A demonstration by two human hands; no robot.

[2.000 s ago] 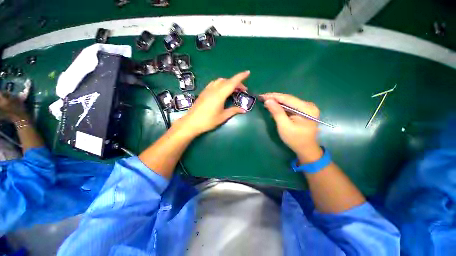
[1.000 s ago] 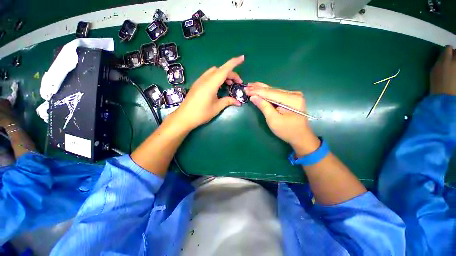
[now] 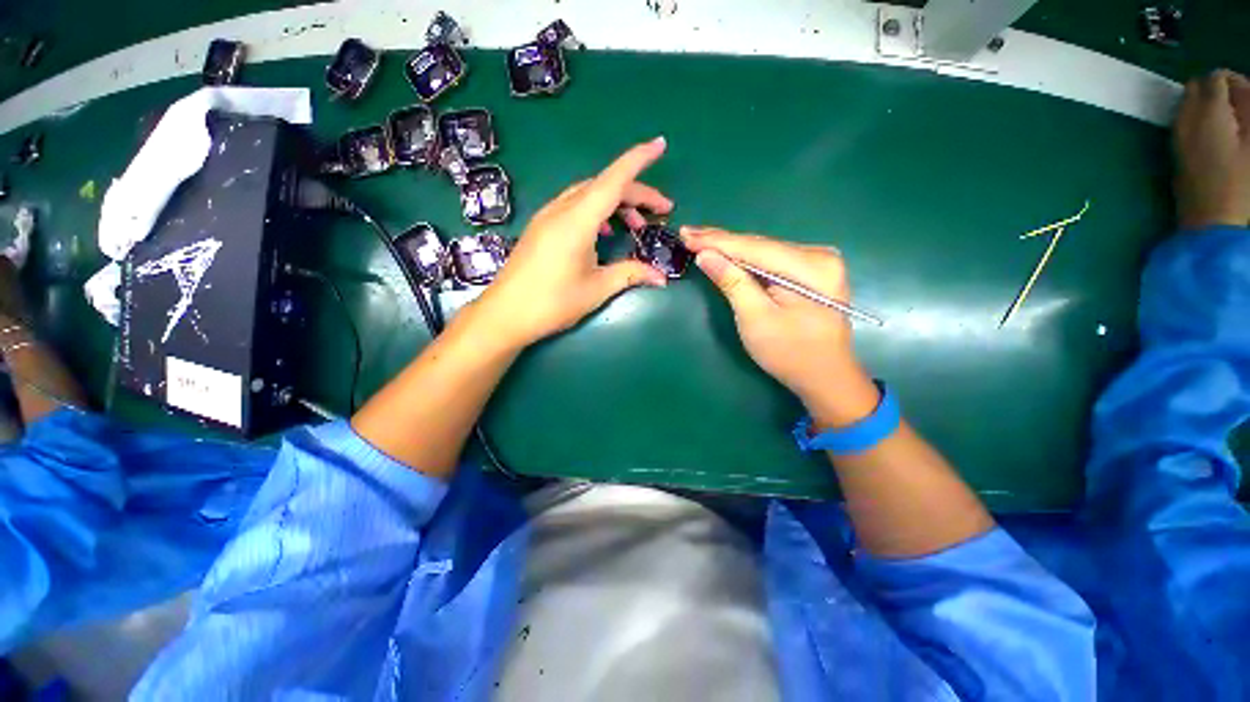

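Note:
A small dark watch case assembly (image 3: 664,251) with a shiny rim is held above the green bench. My left hand (image 3: 569,268) grips it between thumb and fingers, with the index finger stretched out. My right hand (image 3: 784,302), with a blue wrist strap (image 3: 861,422), holds a thin silver tool (image 3: 809,294) like a pen. The tool slants down to the right from my fingers. Its working tip is hidden by my fingertips at the case's right edge.
Several similar cases (image 3: 466,135) lie left of my left hand and along the white rail (image 3: 685,28). A black box (image 3: 206,295) with white cloth (image 3: 158,178) and cables stands at left. Thin yellow sticks (image 3: 1035,274) lie right. Neighbours' arms (image 3: 1213,158) show at both sides.
The view has shifted. The held case and both hands have come closer together than two seconds ago. A neighbour's arm has come in at the right and moved up along the edge.

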